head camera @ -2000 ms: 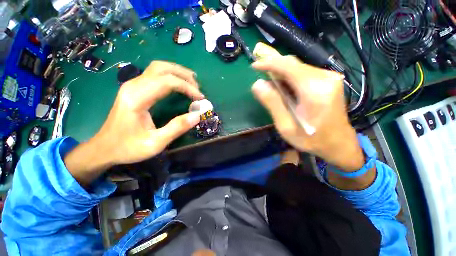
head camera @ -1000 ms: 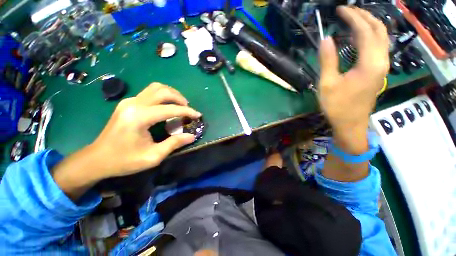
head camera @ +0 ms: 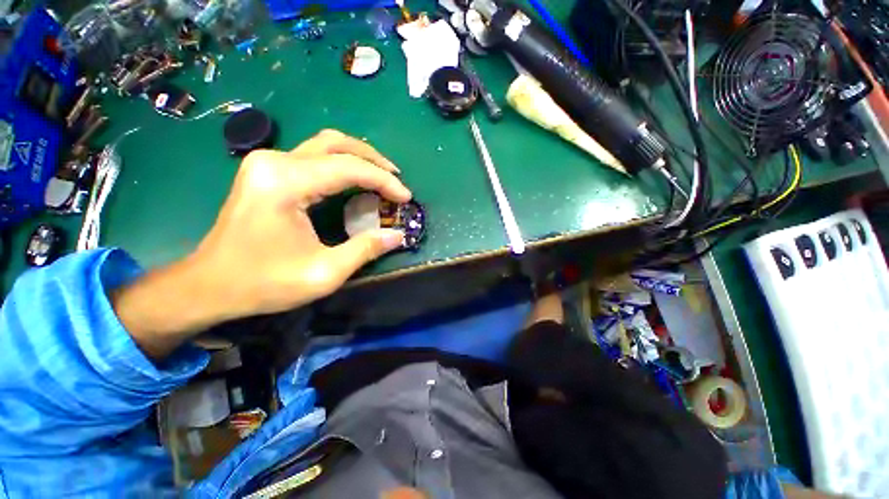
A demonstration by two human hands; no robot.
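My left hand (head camera: 283,224) holds a small round device housing (head camera: 412,224) by its rim, between thumb and fingertips, at the front edge of the green bench. The housing shows a circuit board with gold-yellow and purplish details. A silver-white disc (head camera: 362,215) sits beside it, inside the curve of my fingers. My right hand is not in view; only a bit of its blue sleeve (head camera: 760,482) shows at the bottom right edge. The tweezers (head camera: 499,190) lie on the bench to the right of the housing, with one end at the bench edge.
A black disc (head camera: 249,131) lies behind my left hand. A round black module (head camera: 453,91), cream tapered stick (head camera: 565,122) and thick black cylindrical tool (head camera: 580,83) lie behind right. A fan (head camera: 780,73), cables and white tray (head camera: 829,370) are right. An open drawer (head camera: 682,322) is below.
My right hand has gone out of view. Earlier it held a thin strip, then was raised at the right with a thin metal shaft. My left hand still holds the housing; the view has shifted.
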